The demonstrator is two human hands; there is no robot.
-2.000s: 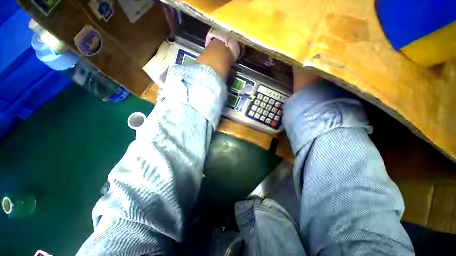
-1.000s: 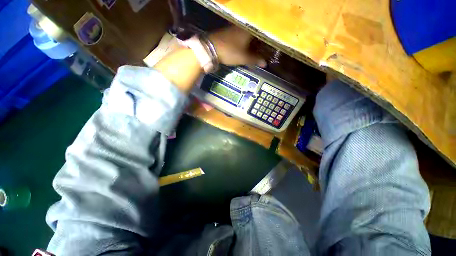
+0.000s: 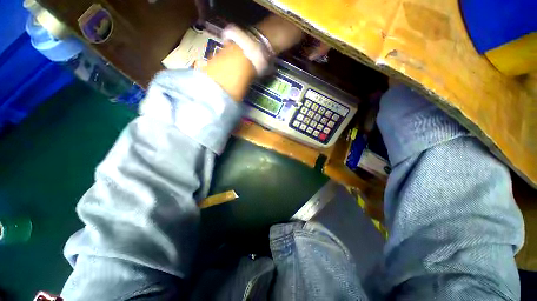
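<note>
The counting scale [image 3: 297,106] sits inside the box shelf, with green displays lit and its keypad facing me. My left hand [image 3: 282,36] reaches in over the back of the scale, blurred and mostly in shadow under the shelf top. Its fingers are not clear, and I cannot tell what it holds. My right forearm goes under the shelf edge to the right of the scale. My right hand is hidden there. Pale paper [image 3: 187,49] lies at the scale's left end.
The shelf top [image 3: 353,29] overhangs the scale. A water bottle [image 3: 94,73] stands left of the shelf. A yellow strip [image 3: 219,199] and green roll [image 3: 16,229] lie on the green mat [image 3: 65,159]. A blue box [image 3: 360,156] is right of the scale.
My left forearm has moved left from its place across the scale, uncovering more of the displays and the yellow strip. My right forearm has shifted right, and the blue box now shows.
</note>
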